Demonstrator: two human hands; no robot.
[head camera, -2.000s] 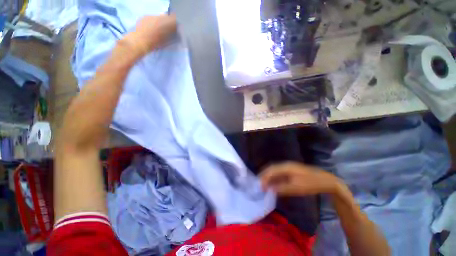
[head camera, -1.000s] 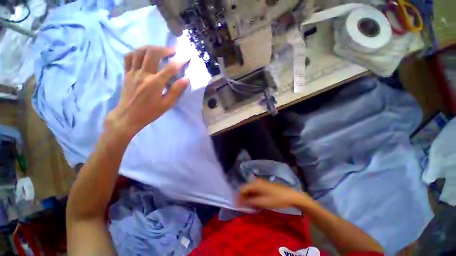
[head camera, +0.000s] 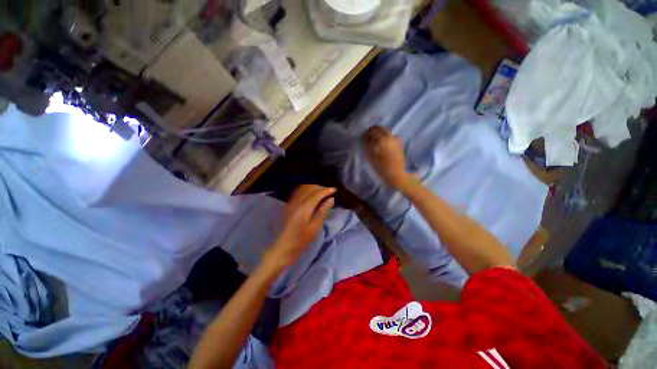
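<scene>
The light blue garment (head camera: 137, 230) lies across the machine table at the left, one part under the bright lamp by the needle area. More light blue cloth (head camera: 338, 249) lies on my lap. My left hand (head camera: 306, 216) is over this lap cloth, fingers bent and a little apart, with no cloth seen between them. My right hand (head camera: 385, 155) is at the left edge of the stacked blue-grey cut panels (head camera: 483, 180). Its fingers are closed on a bunched panel edge; the fingertips are partly hidden and blurred.
The overlock machine (head camera: 180, 72) fills the upper left. A printed white tape strip (head camera: 284, 72) hangs over its bed. The white roll (head camera: 351, 6) is cut off at the top edge. White cloth pieces (head camera: 569, 72) and a phone-like flat item (head camera: 497, 86) are at upper right. A dark blue bundle (head camera: 612, 252) is at right.
The view has turned to the right. My left hand has left the garment at the needle and come down over my lap. My right hand has let go of the garment corner and reached the panels.
</scene>
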